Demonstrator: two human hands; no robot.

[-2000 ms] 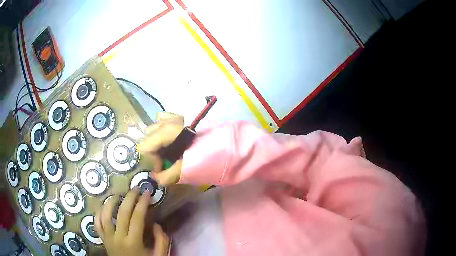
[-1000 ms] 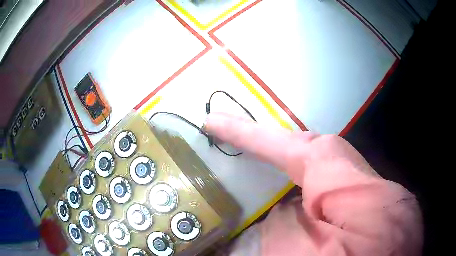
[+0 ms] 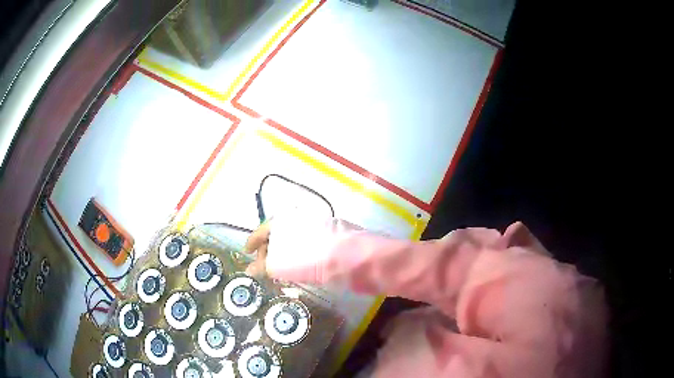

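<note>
Round components with white rings and dark centres, such as one near the right side (image 3: 286, 322), sit in rows in a shiny clear packing tray over brown board (image 3: 229, 334) at the lower left. My right hand (image 3: 258, 249) is at the tray's far right edge, mostly covered by its pink sleeve; I cannot tell what its fingers hold. A thin black test lead (image 3: 299, 184) loops on the table just beyond this hand. My left hand is not in view.
An orange multimeter (image 3: 105, 232) lies beyond the tray at the left, its leads running towards the tray. A brown carton (image 3: 203, 37) stands at the far top. A marked carton (image 3: 35, 277) is at the left edge. Red and yellow tape lines divide the white table.
My left hand has gone out of view. My right hand left the components, moved over the table and is now at the tray's far edge. The view has swung, and the far carton now shows.
</note>
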